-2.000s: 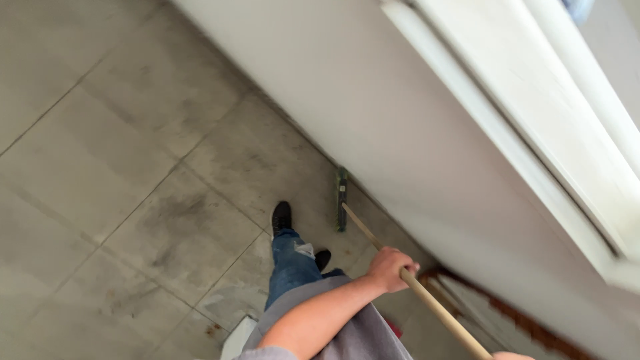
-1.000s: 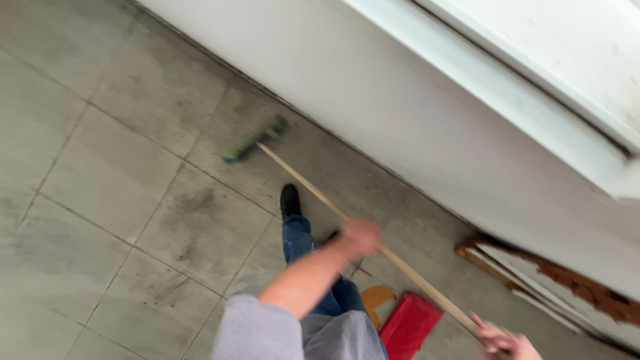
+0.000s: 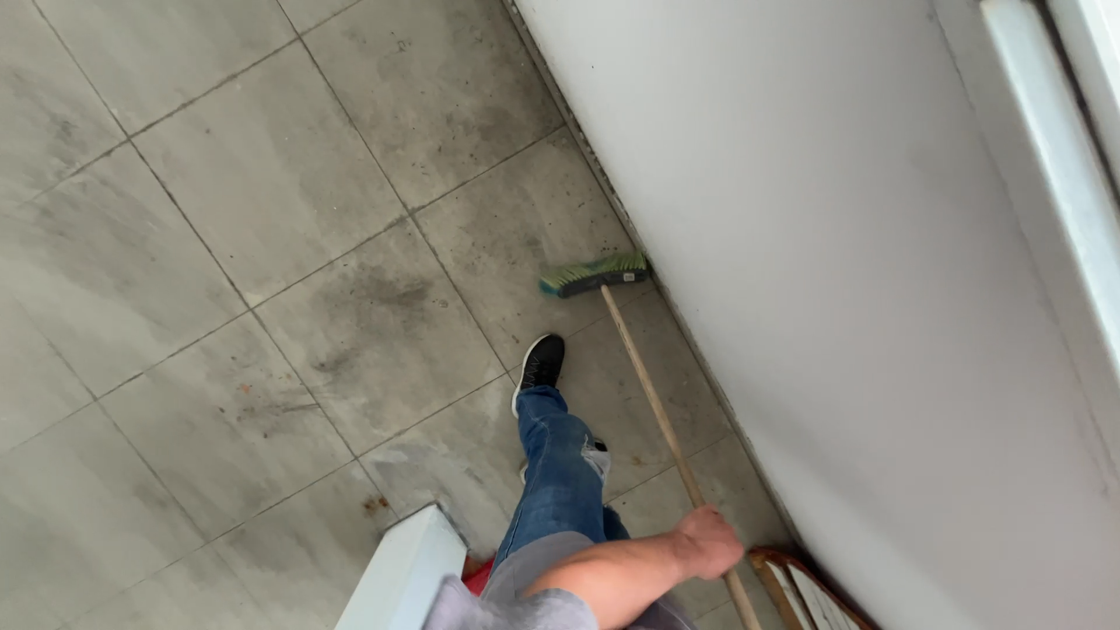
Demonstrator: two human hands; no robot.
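Observation:
My left hand (image 3: 709, 542) is closed around the wooden handle of a push broom (image 3: 647, 376), at the lower right of the head view. The handle runs up and left to a dark broom head with green and blue bristles (image 3: 595, 273). That head rests on the tiled floor (image 3: 367, 341), one end against or very near the foot of the wall. My right hand is out of view, and the handle's near end leaves the frame at the bottom.
A pale wall (image 3: 787, 262) borders the floor on the right. A white-topped block or ledge (image 3: 402, 569) stands left of my legs, with a red item (image 3: 479, 575) partly hidden beside it. A brown-edged framed panel (image 3: 805, 591) leans at the lower right. My black shoe (image 3: 542, 360) is near the broom head.
From a second ago, the broom head has moved from out on the floor to beside the wall. My right hand, on the handle then, has left the view. The view has shifted.

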